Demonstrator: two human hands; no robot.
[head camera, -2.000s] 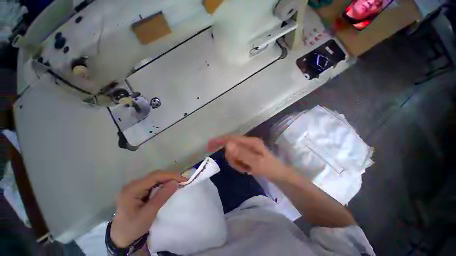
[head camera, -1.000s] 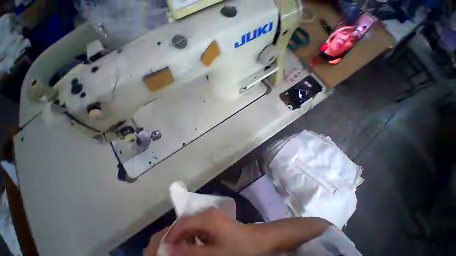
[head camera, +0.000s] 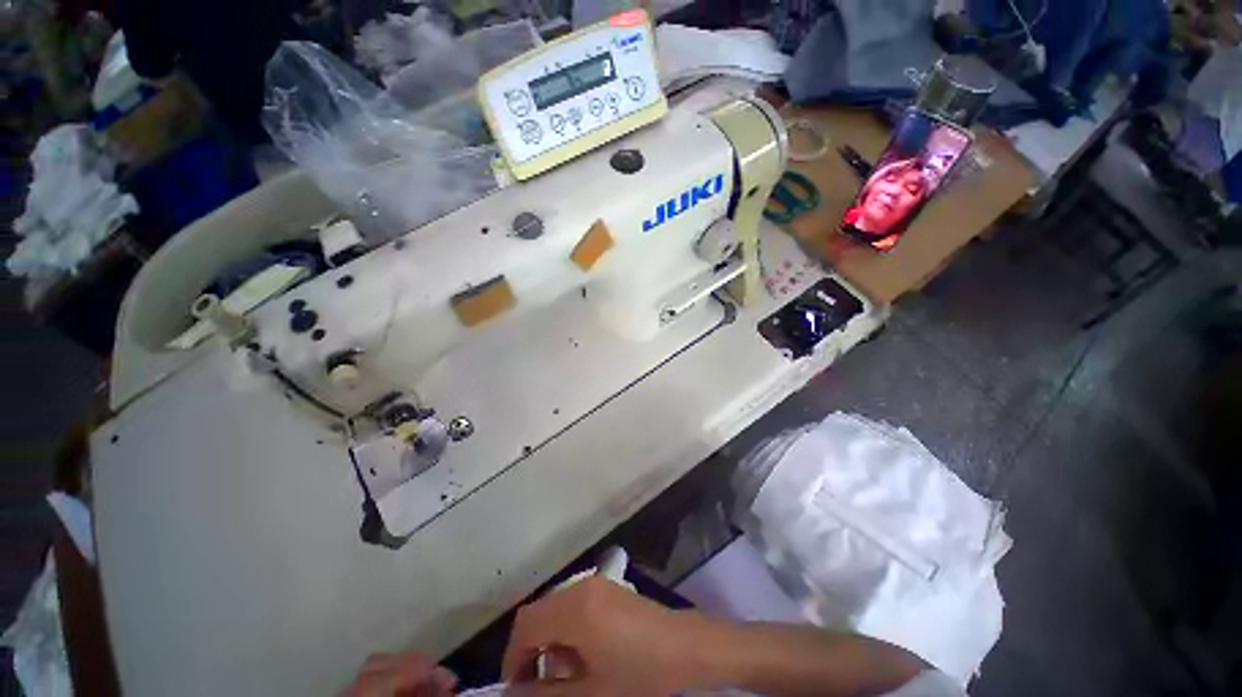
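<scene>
My right hand (head camera: 599, 633) is at the bottom centre, before the table's front edge, its fingers curled on a white fabric piece (head camera: 610, 564). Only a little of the cloth shows above and below the fingers. My left hand (head camera: 402, 674) is cut off by the bottom edge; only some fingers show, and what they hold is hidden. The JUKI sewing machine (head camera: 545, 252) stands beyond the hands, with no cloth at its needle area (head camera: 416, 436).
Stacked white panels (head camera: 885, 531) lie at the right, below table level. A control panel (head camera: 572, 95) sits above the machine arm. A phone (head camera: 906, 177) with a lit picture and teal scissors (head camera: 790, 198) are on the brown board. A black switch panel (head camera: 813, 319) is on the table's right end.
The view has tilted up, showing the control panel and full arm. The white cloth, earlier raised in my left hand, is now low at the bottom edge, and my right hand has closed on it.
</scene>
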